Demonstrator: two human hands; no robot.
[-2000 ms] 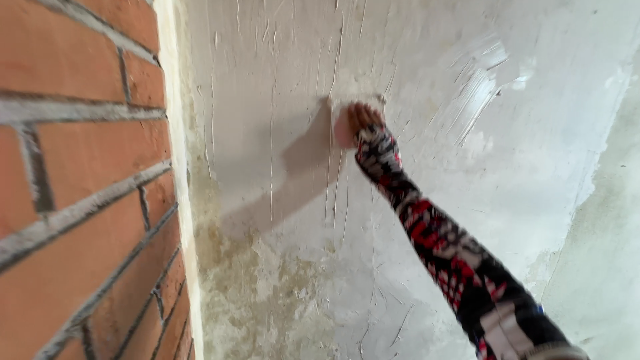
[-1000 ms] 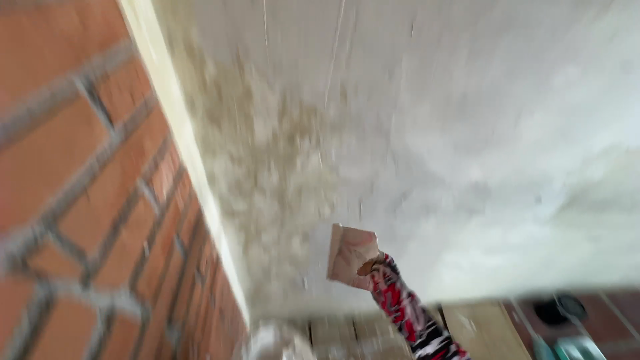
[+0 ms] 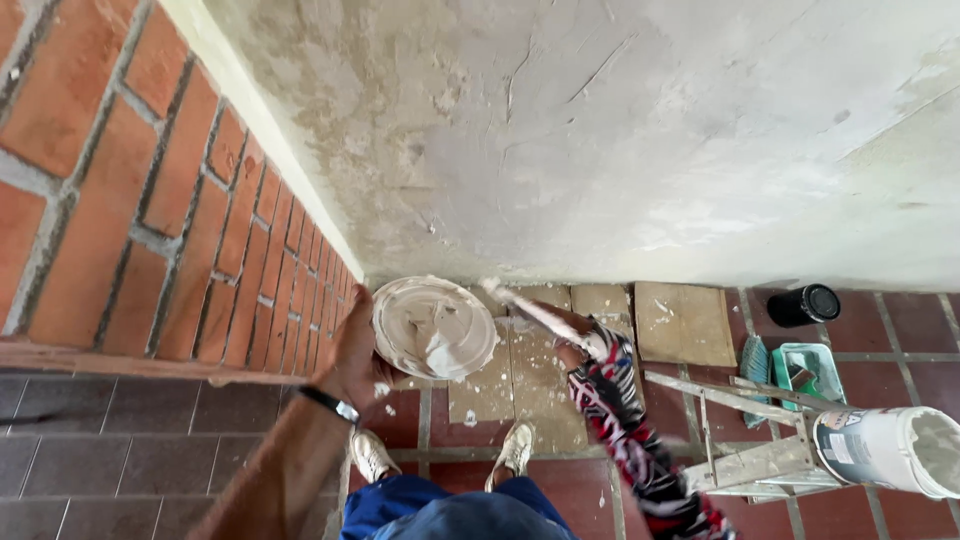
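Note:
My left hand [image 3: 360, 360], with a black band at the wrist, holds a round container of wet, off-white plaster [image 3: 435, 326] by its left side, above the floor near the corner. To the right of it my right hand [image 3: 574, 337], below a patterned sleeve, grips a plaster-smeared flat trowel [image 3: 540, 311], seen nearly edge-on. The trowel is apart from the container. Ahead stands the patchily plastered wall [image 3: 600, 150].
A brick wall [image 3: 187, 202] rises at the left. Splattered cardboard [image 3: 540, 390] lies along the wall's foot. At the right are a stepladder [image 3: 757, 457], a white bucket [image 3: 870, 450], a teal tray [image 3: 821, 360], a brush [image 3: 754, 375] and a black container [image 3: 802, 305].
The view has swung down from the wall to the floor. My right hand with the trowel has come away from the wall surface. My left hand and the plaster container now show fully.

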